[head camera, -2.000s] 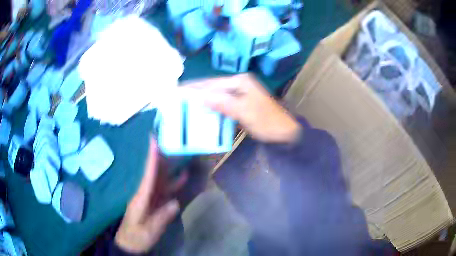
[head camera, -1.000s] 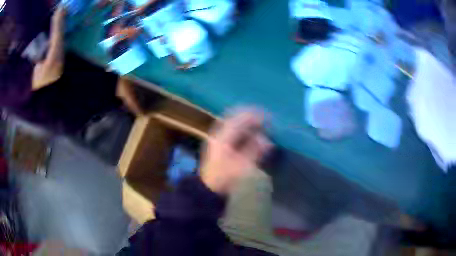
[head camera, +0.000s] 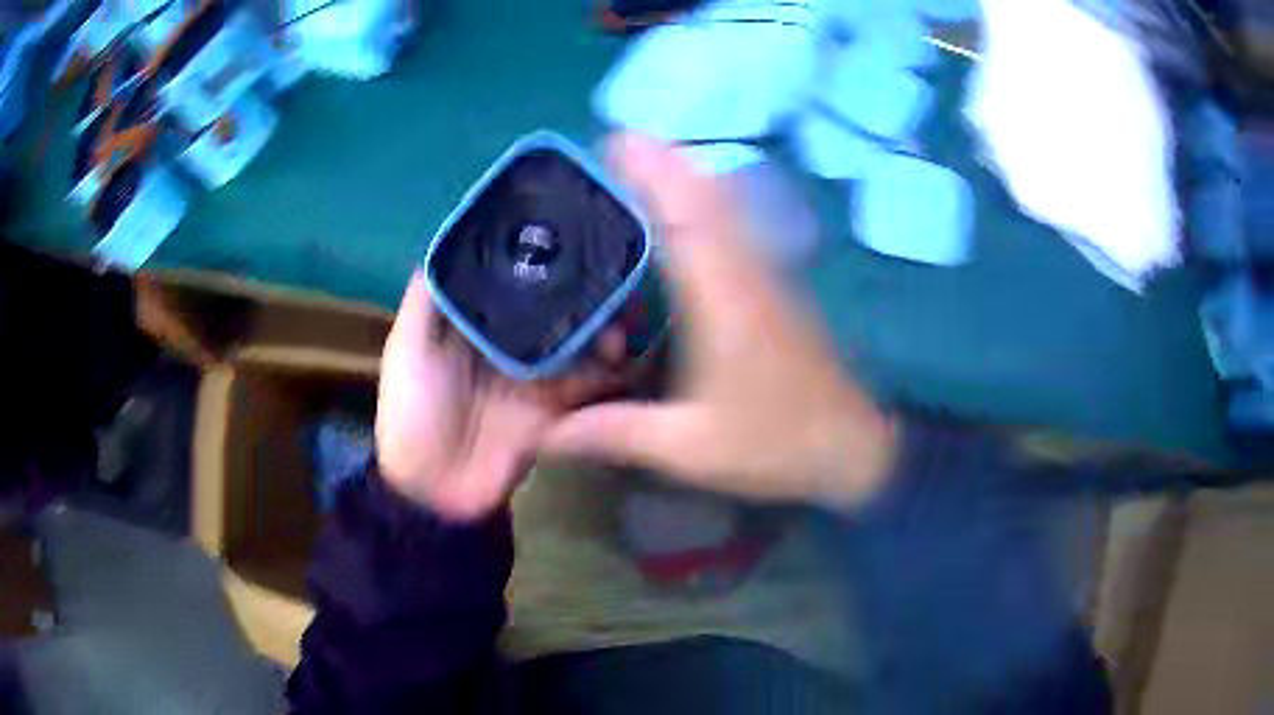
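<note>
A light-blue speaker unit is near the middle of the view, its open face with the black driver turned towards me. My left hand holds it from below and the left. My right hand, blurred, is at its right side, fingers spread near the right edge and thumb reaching under it towards my left palm. Blur hides whether my right hand grips the unit.
Light-blue covers lie on the green bench. White sheets lie at right. More speaker units are at the far left. An open carton is below the bench edge; another carton is at lower right.
The view has swung back partly from the left. The speaker unit is now visible, open face up, in my left hand. My right hand has come into view beside it.
</note>
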